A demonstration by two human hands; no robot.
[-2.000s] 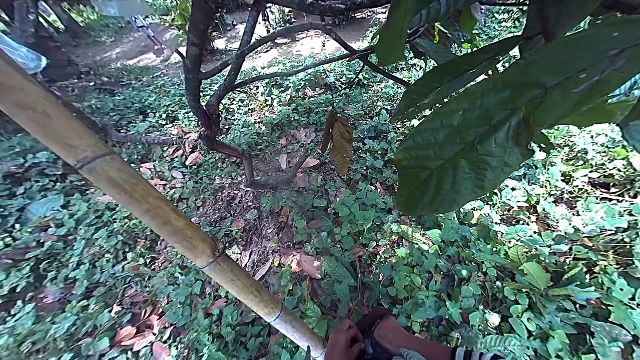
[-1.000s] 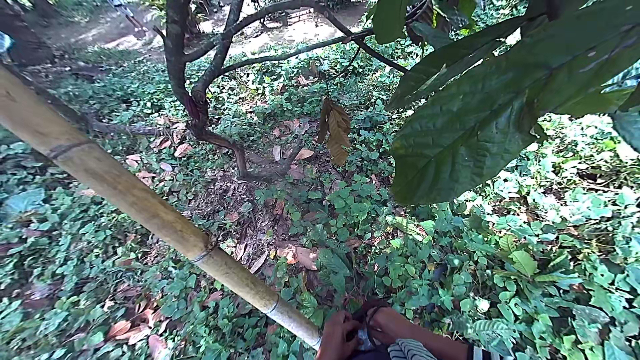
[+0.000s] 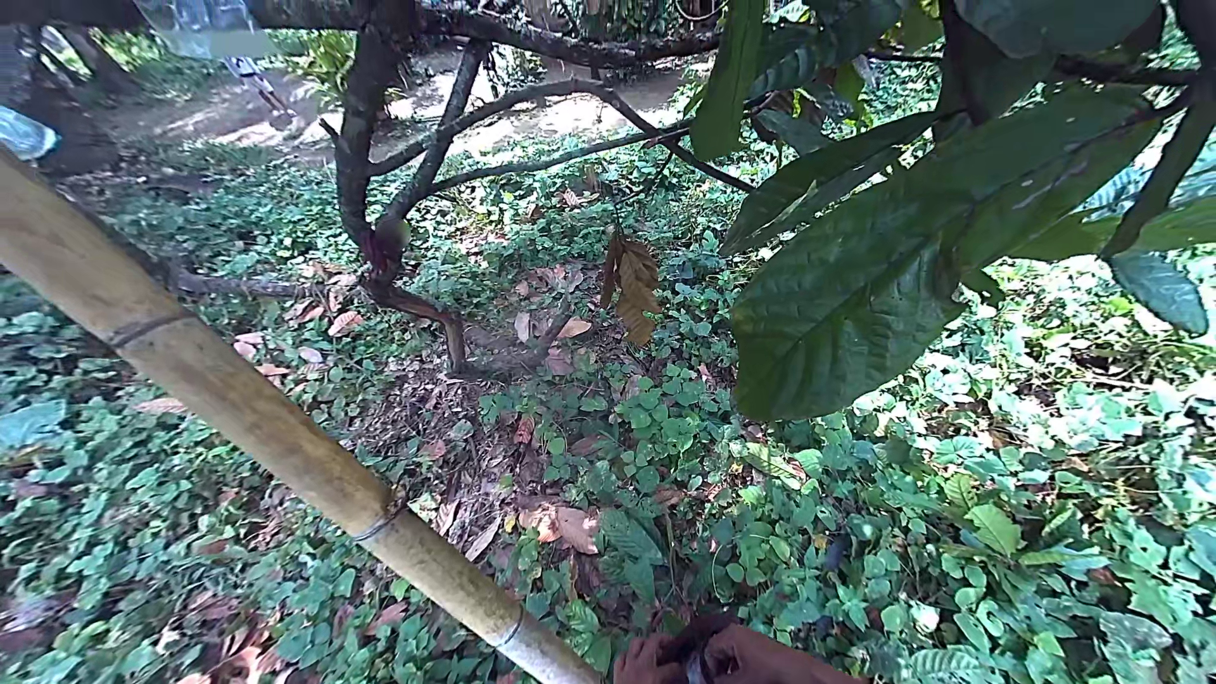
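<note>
At the bottom edge, right of centre, my left hand (image 3: pixel 648 661) and my right hand (image 3: pixel 750 655) are close together with fingers bent. Between them is a small dark item with a paler part (image 3: pixel 698 662); its kind is too unclear to tell. A bamboo pole (image 3: pixel 275 442) slants from the upper left down to the bottom edge and ends out of view beside my left hand. Whether that hand touches the pole cannot be seen. Most of both hands is cut off by the frame.
A thin tree trunk (image 3: pixel 359 142) with crooked branches rises ahead at the left. Large green leaves (image 3: pixel 845 313) hang close at the right, and a dry brown leaf (image 3: pixel 636 290) dangles near the middle. Low leafy plants (image 3: pixel 655 427) and fallen leaves cover the ground. Clear plastic (image 3: pixel 214 24) shows at the upper left.
My right hand's wrist and the striped cloth beside it have dropped lower, mostly out of the frame. Both hands remain close together around the dark item.
</note>
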